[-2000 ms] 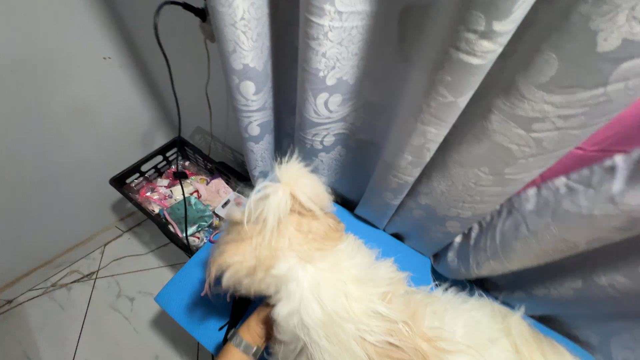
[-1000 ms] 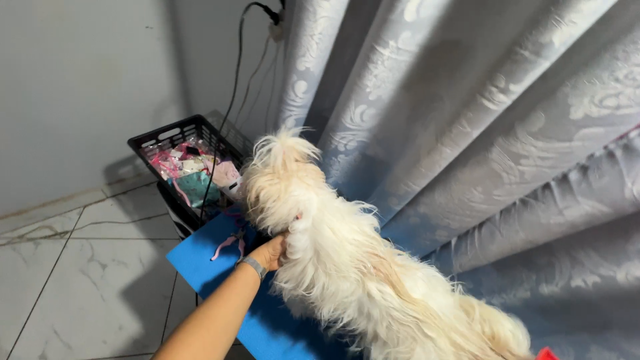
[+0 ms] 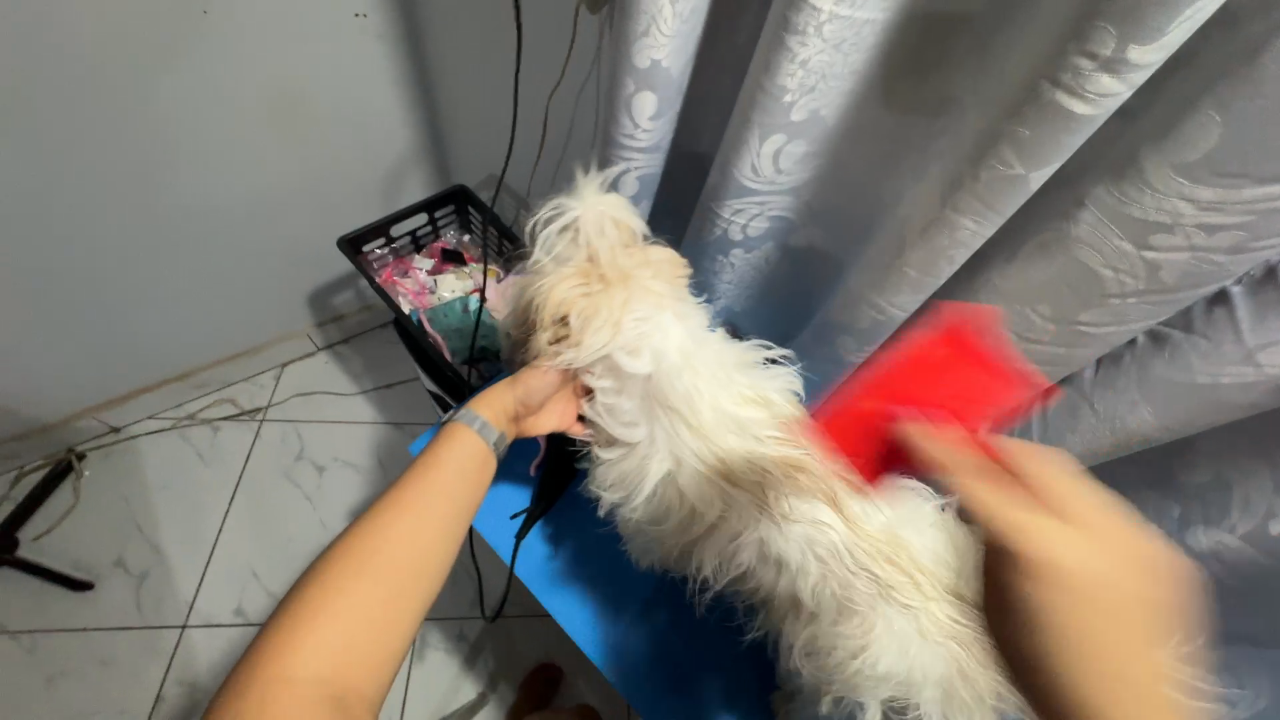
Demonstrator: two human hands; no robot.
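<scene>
A long-haired white and tan dog stands on a blue tabletop, its head toward the black basket. My left hand, with a grey band on the wrist, is at the dog's neck and chest; its fingertips are partly hidden by fur, so its grip is unclear. Over the dog's rear back, my right hand is blurred by motion and holds a red flat object, too blurred to name exactly. A black corded tool lies by the dog's chest, partly hidden.
Beyond the dog's head is a black plastic basket of small packets and cloth items. A black cable hangs down in front of it. Grey patterned curtains line the right side. A black stand leg rests on the tiled floor.
My right hand has come into view with the red object, of which only a small red part showed at the lower edge one second ago. My left hand remains at the dog's neck.
</scene>
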